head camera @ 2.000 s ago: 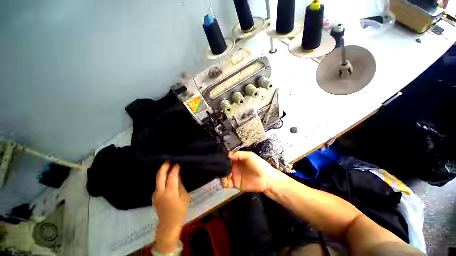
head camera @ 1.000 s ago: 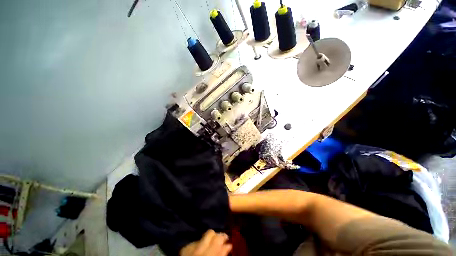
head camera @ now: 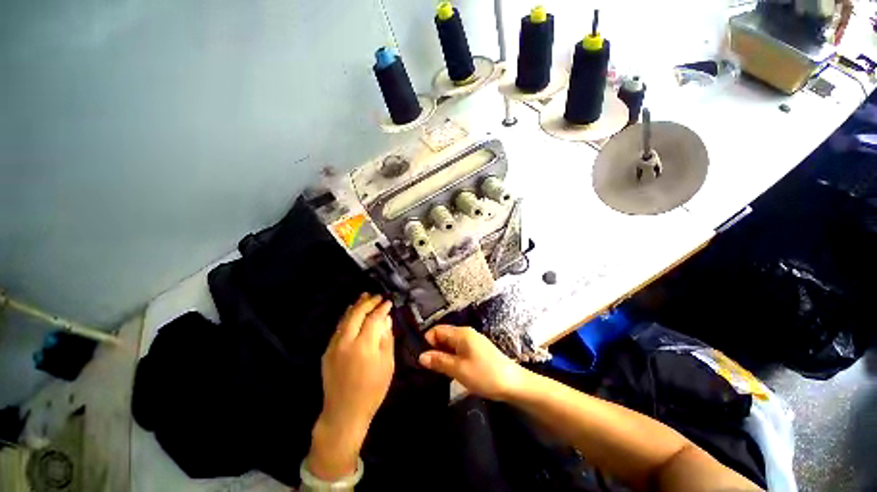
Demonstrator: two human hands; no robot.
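A black garment piece [head camera: 279, 317] lies heaped on the table left of the overlock machine [head camera: 433, 221] and hangs over the front edge. My left hand [head camera: 363, 360] lies on the cloth with fingertips close to the presser foot area, pressing it down. My right hand [head camera: 469, 359] pinches the cloth's edge between thumb and fingers just in front of the machine head. The needle is hidden by machine parts and cloth.
Black thread cones [head camera: 587, 82] stand behind the machine, beside an empty grey stand disc [head camera: 651, 167]. Fuzzy lint [head camera: 512, 322] hangs at the machine's right. A blue cloth [head camera: 598, 338], a white plastic bag [head camera: 769, 423] with black pieces and black plastic bags [head camera: 803, 312] are at the right.
Both hands have come up to the machine's front with the cloth edge; one second ago they were lower, the right one hidden by cloth. The camera view has shifted.
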